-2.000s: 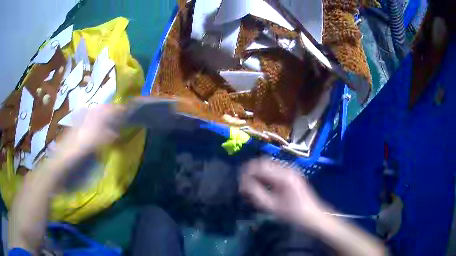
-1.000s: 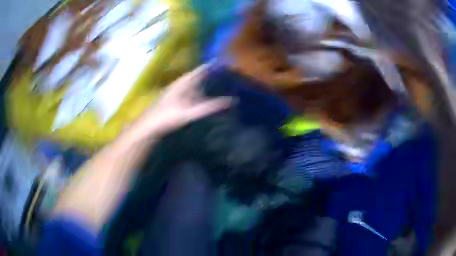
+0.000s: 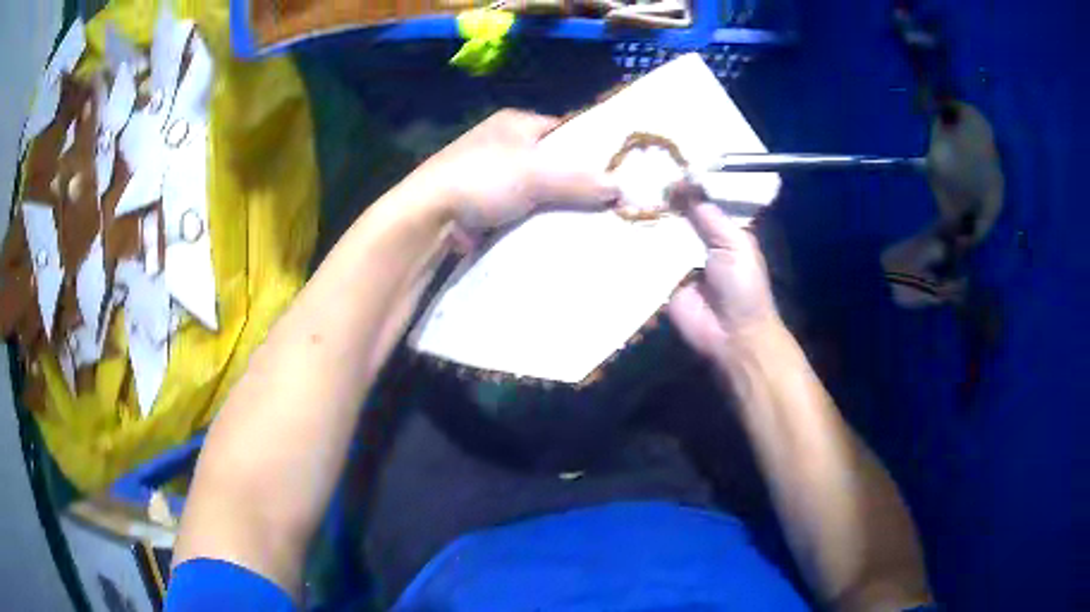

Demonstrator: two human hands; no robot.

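A plush panel (image 3: 538,281) with its smooth white side up lies between my hands above my lap, with brown pile at its edges. A brown round seam (image 3: 648,177) rings a spot near its upper part. My left hand (image 3: 514,179) grips the panel's upper left edge, thumb beside the ring. My right hand (image 3: 727,277) holds the right edge, fingertips at the ring's lower right. A thin metal rod (image 3: 837,160) runs left from a pale holder (image 3: 966,167); its left end meets the panel just right of the ring. Whether it enters the fabric is unclear.
A yellow plastic bag (image 3: 269,155) at left holds many white and brown panels. The front rim of a blue basket (image 3: 574,34) is at the top, with a neon scrap (image 3: 483,41) on it. A blue surface lies at right. A framed box (image 3: 114,556) is at lower left.
The view has shifted. My hands, earlier apart with my left near the basket and bag, now hold a white-backed panel together at the rod's end.
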